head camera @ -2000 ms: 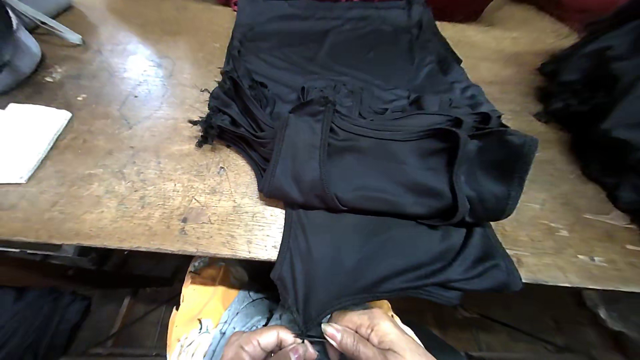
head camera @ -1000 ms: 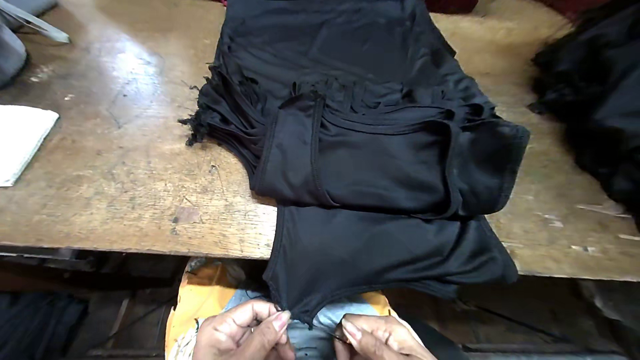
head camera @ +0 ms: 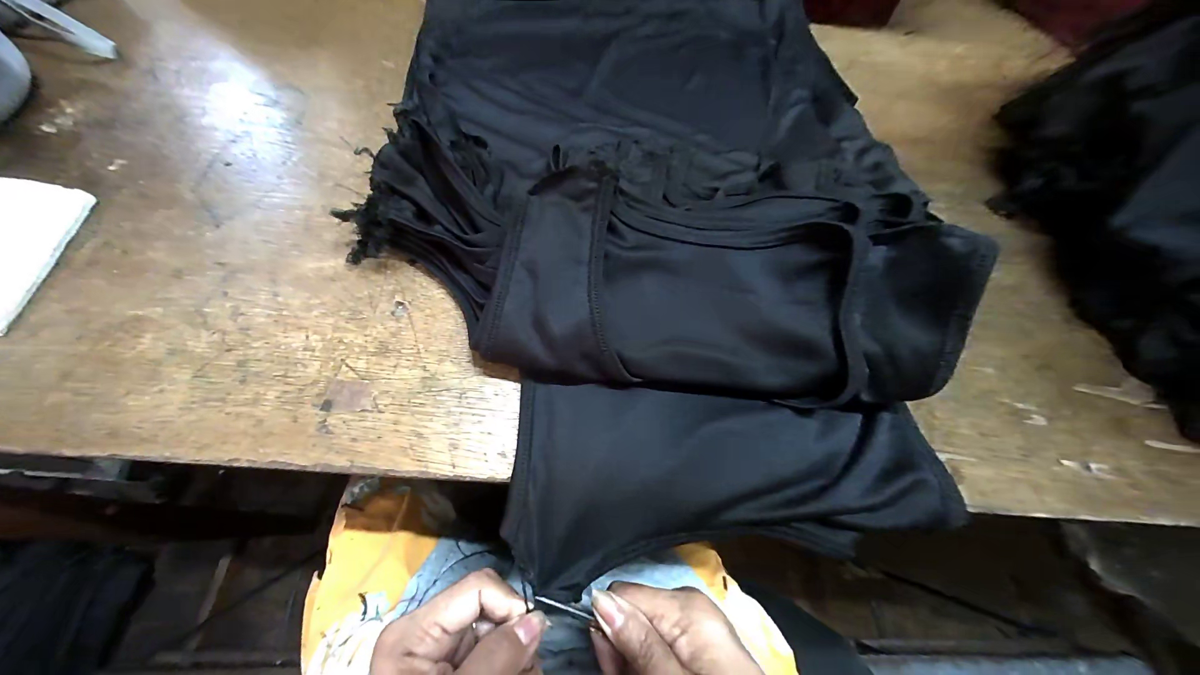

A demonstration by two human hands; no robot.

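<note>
My left hand [head camera: 459, 630] pinches a thread or edge at the lower left corner of a black stitched garment [head camera: 694, 469] that hangs over the table's front edge. My right hand [head camera: 661, 630] grips a thin, shiny metal tool [head camera: 564, 608], perhaps a needle or small pick, whose tip reaches my left fingertips. Above, a folded black garment [head camera: 731, 309] with stitched seams lies across a stack of black fabric [head camera: 600, 75], whose left side shows frayed thread ends [head camera: 370, 220].
The worn wooden table [head camera: 234, 375] ends just beyond my hands. A dark fabric pile [head camera: 1125, 206] is at the right, a white folded cloth or pad [head camera: 37, 239] at the left. Orange and grey cloth [head camera: 380, 539] lies over my lap.
My hands were apart one second ago; now they are closer, with the thin metal tool plainly showing between them. The garments have stayed in place.
</note>
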